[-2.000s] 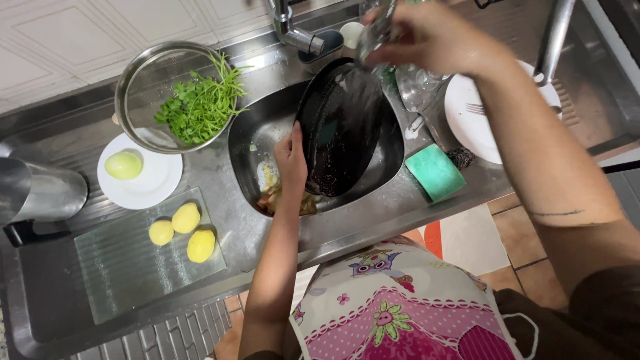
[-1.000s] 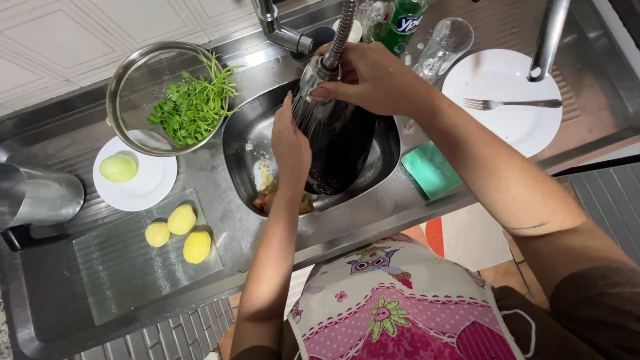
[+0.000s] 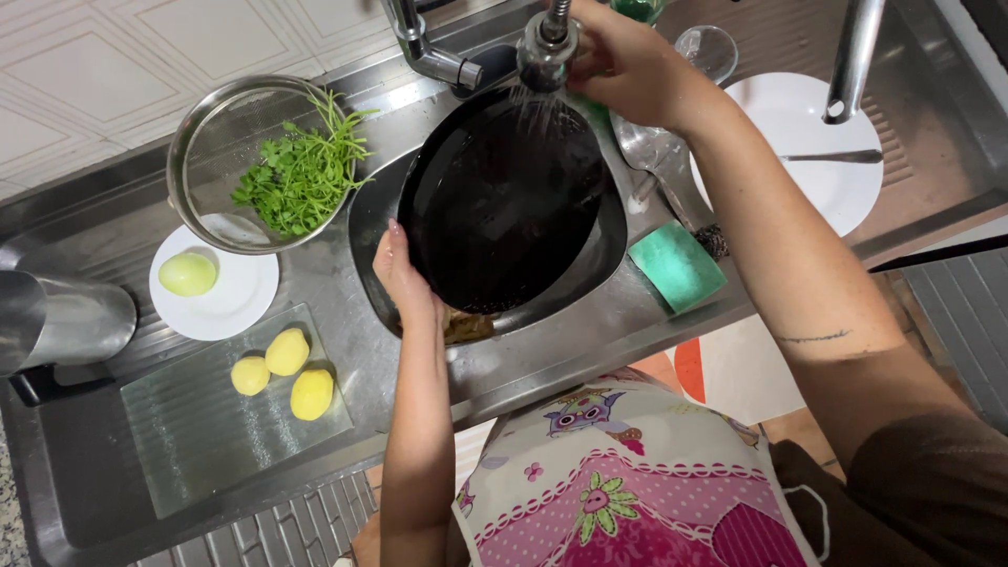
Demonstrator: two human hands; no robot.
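Observation:
My left hand (image 3: 408, 272) grips the left rim of a black round pan (image 3: 504, 205), which is tilted over the steel sink basin (image 3: 372, 260). Water sprays onto the pan's upper part from a pull-down faucet sprayer (image 3: 545, 51). Beside that sprayer, my right hand (image 3: 630, 71) is closed around its side, its fingertips partly hidden. Food scraps (image 3: 466, 326) lie at the basin's lower edge. A green sponge (image 3: 677, 266) rests on the counter right of the basin, next to a dark scourer (image 3: 711, 240).
Left of the basin are a mesh strainer (image 3: 224, 169) with green herbs (image 3: 303, 173), a white plate (image 3: 216, 311) with a peeled onion (image 3: 187, 274), peeled potatoes (image 3: 312, 394) on a glass board (image 3: 181, 441), and a metal jug (image 3: 79, 319). To the right lie a plate (image 3: 819, 193) and a glass (image 3: 706, 53).
The pan now faces up more broadly under the spray. My left hand has moved from the spray area to the pan's left rim. My right hand remains at the sprayer.

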